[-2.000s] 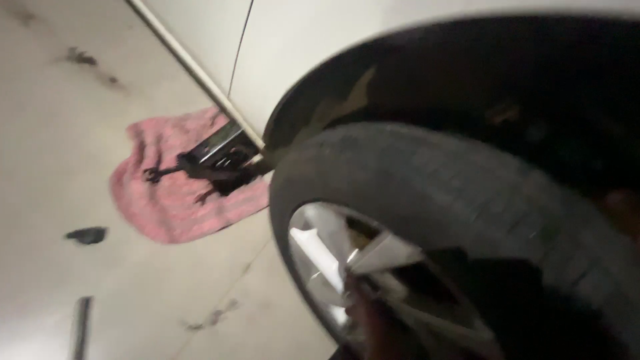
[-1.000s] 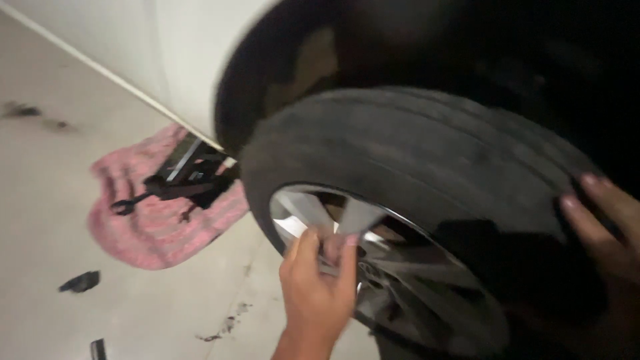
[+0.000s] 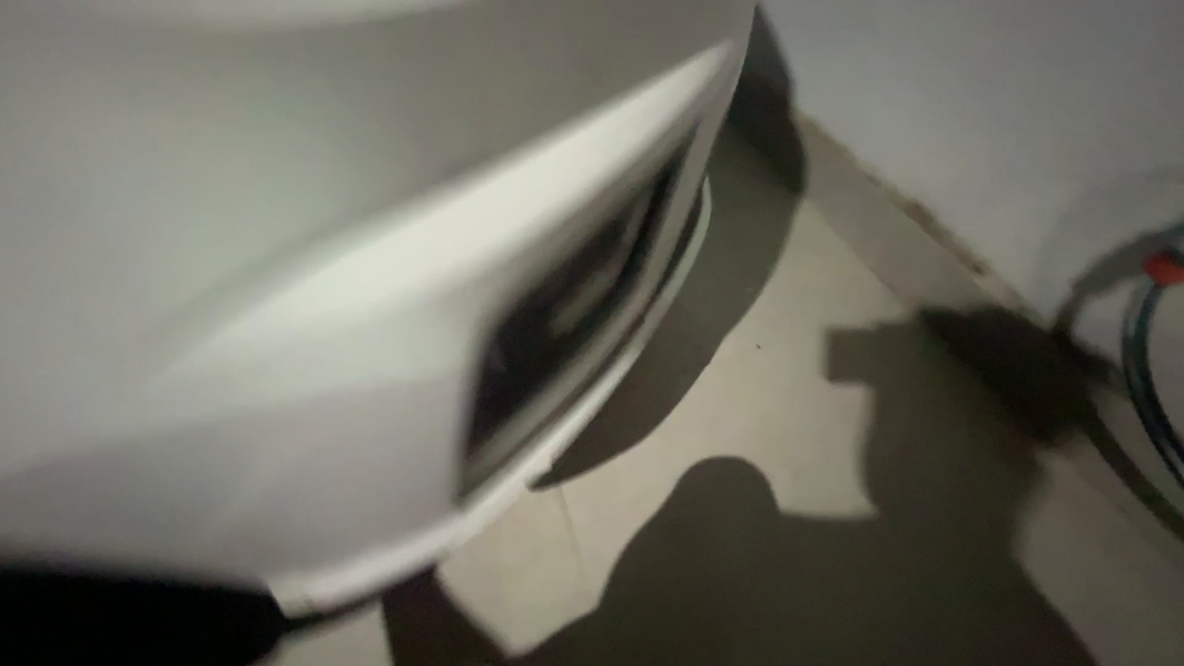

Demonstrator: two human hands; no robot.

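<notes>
Neither my left hand nor my right hand is in the frame, so what they hold or touch cannot be seen. The pale painted body of a car (image 3: 305, 444) fills the left side, blurred by motion. A dark headlight (image 3: 573, 305) is set into the car's corner, above the curved bumper edge (image 3: 407, 573). The black wheel arch opening (image 3: 129, 615) shows at the lower left. The wheel itself cannot be made out.
A pale tiled floor (image 3: 786, 435) lies beyond the car, with dark shadows across it. A light wall (image 3: 971, 120) rises at the upper right. Near its foot a dark hose or cable (image 3: 1147, 379) curves beside a red part (image 3: 1164, 267).
The view has swung from the wheel to the car's corner. Both hands, seen at the tyre and rim one second ago, are out of frame, as are the pink cloth and the black tool on it.
</notes>
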